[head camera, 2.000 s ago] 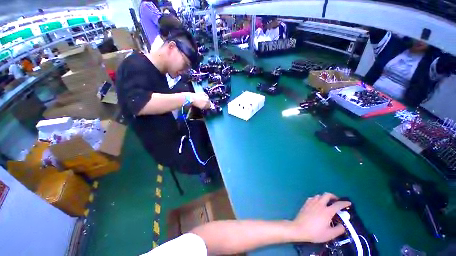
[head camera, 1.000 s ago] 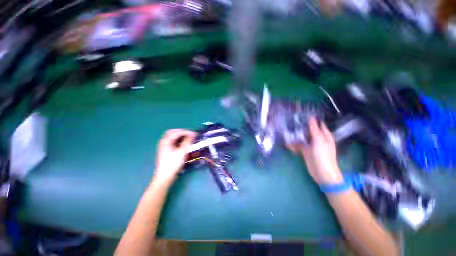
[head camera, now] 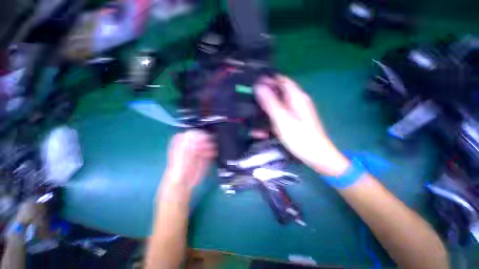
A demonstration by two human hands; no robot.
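Note:
The frame is blurred by motion. A black device unit (head camera: pixel 233 100) with a small green mark is between my hands over the bench. My right hand (head camera: pixel 297 123) holds its right side and wears a blue wrist strap (head camera: pixel 344 174). My left hand (head camera: pixel 190 155) is at its lower left side, fingers curled; blur hides what the fingers grip. A second black unit (head camera: pixel 281 197) with white ribbon cable (head camera: pixel 262 159) lies just below and right of the held one, its narrow arm pointing toward me.
Black units with pale strips lie piled on the right (head camera: pixel 446 105). A white box (head camera: pixel 62 155) is at the left. Another person's hand (head camera: pixel 23 215) shows at the lower left. A metal upright (head camera: pixel 248 23) stands behind the held unit.
My right hand has moved left from the pile and a black unit is now in it. The unit formerly at my left hand now lies lower and further right. The view has also shifted.

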